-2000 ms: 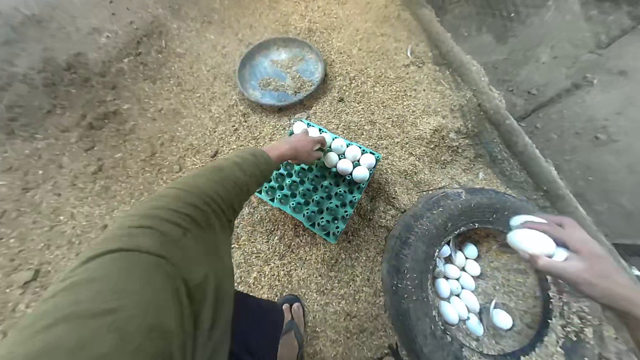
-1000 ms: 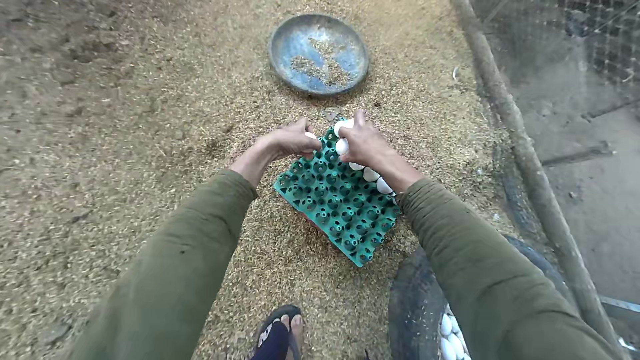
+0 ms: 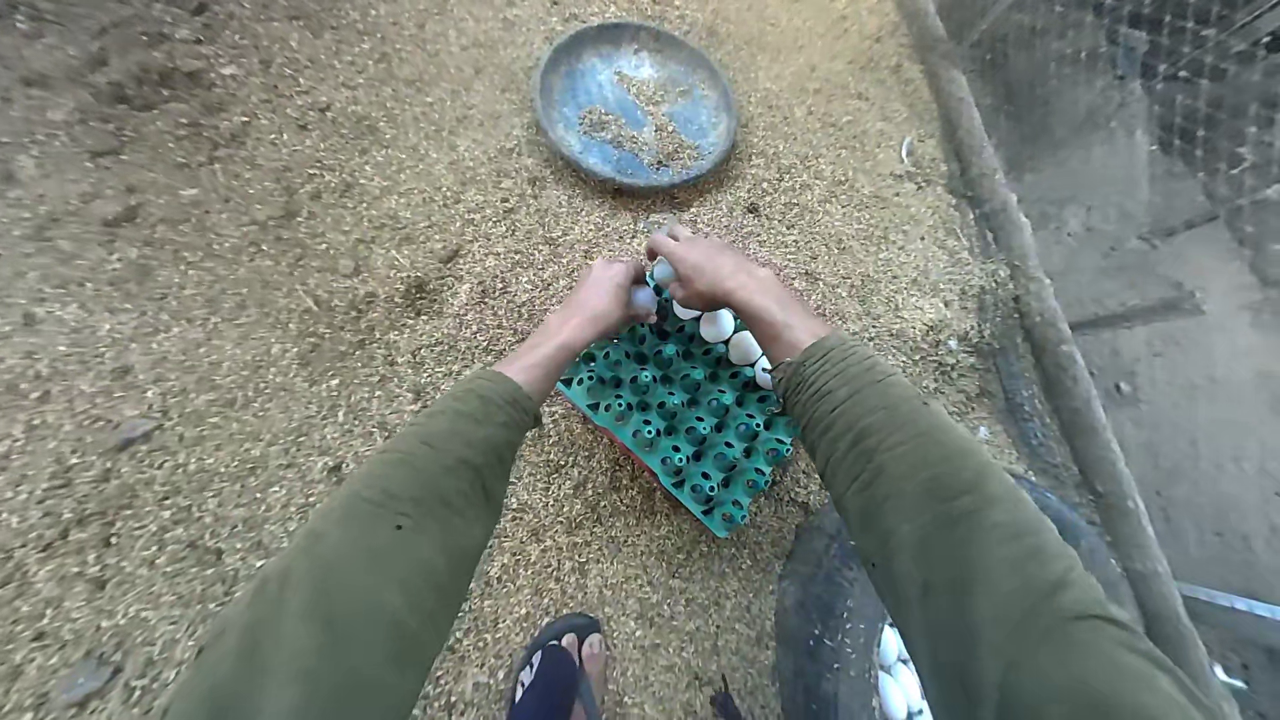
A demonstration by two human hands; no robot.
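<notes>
A green plastic egg tray (image 3: 690,420) lies on the husk-covered ground in front of me, with something red under its edge. My left hand (image 3: 607,297) grips a white egg (image 3: 643,301) over the tray's far left part. Close beside it, my right hand (image 3: 705,268) has its fingers on another white egg (image 3: 664,271) at the far corner. A row of white eggs (image 3: 716,325) sits in the tray's right edge, partly covered by my right wrist and sleeve. More white eggs (image 3: 905,685) lie inside a black rubber tire (image 3: 825,620) at the lower right, largely hidden by my right arm.
A round blue-grey pan (image 3: 635,105) with some loose grain stands beyond the tray. Along the right runs a long pole or raised edge (image 3: 1040,290), with wire mesh past it. My sandalled foot (image 3: 562,660) is at the bottom, near the tire.
Two seconds ago my right hand was holding eggs over the tire; since then it has moved to the tray's far corner. My left hand stays at the tray. The view has shifted.
</notes>
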